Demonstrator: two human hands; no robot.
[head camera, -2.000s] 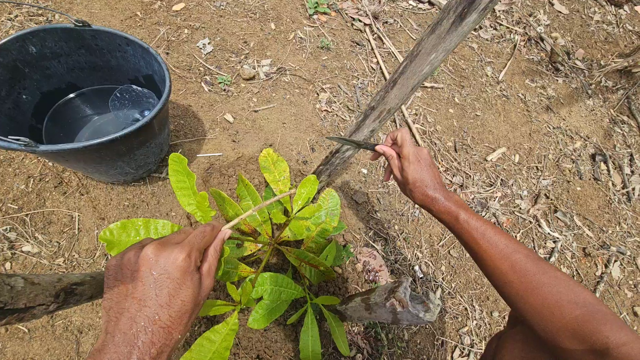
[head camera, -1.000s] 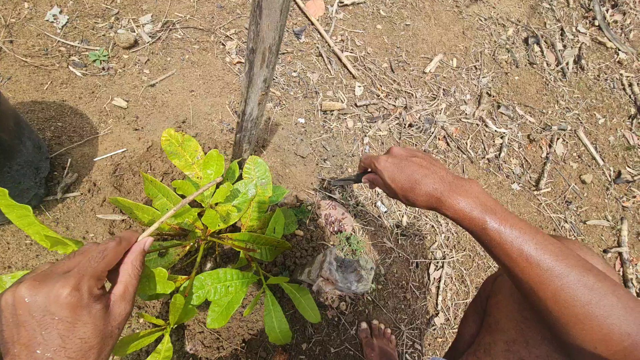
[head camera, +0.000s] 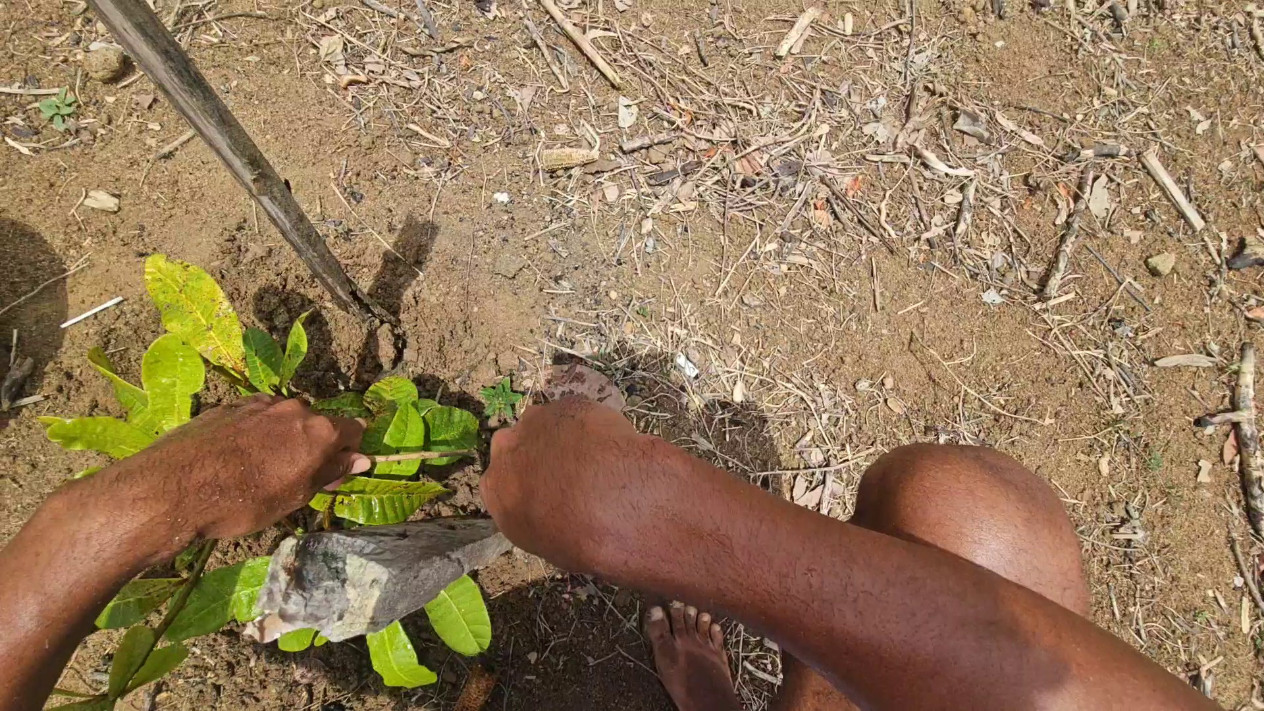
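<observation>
My left hand (head camera: 267, 459) is closed around a thin pale stick (head camera: 420, 456) that runs level over the leaves toward my right hand. My right hand (head camera: 553, 474), seen from its back, is at the stick's other end; its fingers and whatever they hold are hidden. A young plant with broad green and yellow-green leaves (head camera: 173, 380) spreads around and under my left hand. Below both hands, a grey weathered wood stump (head camera: 370, 578) leans among the leaves.
A wooden pole (head camera: 232, 128) slants into the soil at upper left. Dry twigs and litter (head camera: 770, 178) cover the ground beyond. My knee (head camera: 973, 523) and bare foot (head camera: 686, 652) are at lower right. A small white stick (head camera: 92, 312) lies at the far left.
My hands have come together over the plant, bringing the stick's end to my right hand. The small dark blade seen earlier in my right hand is now out of sight. The view has shifted.
</observation>
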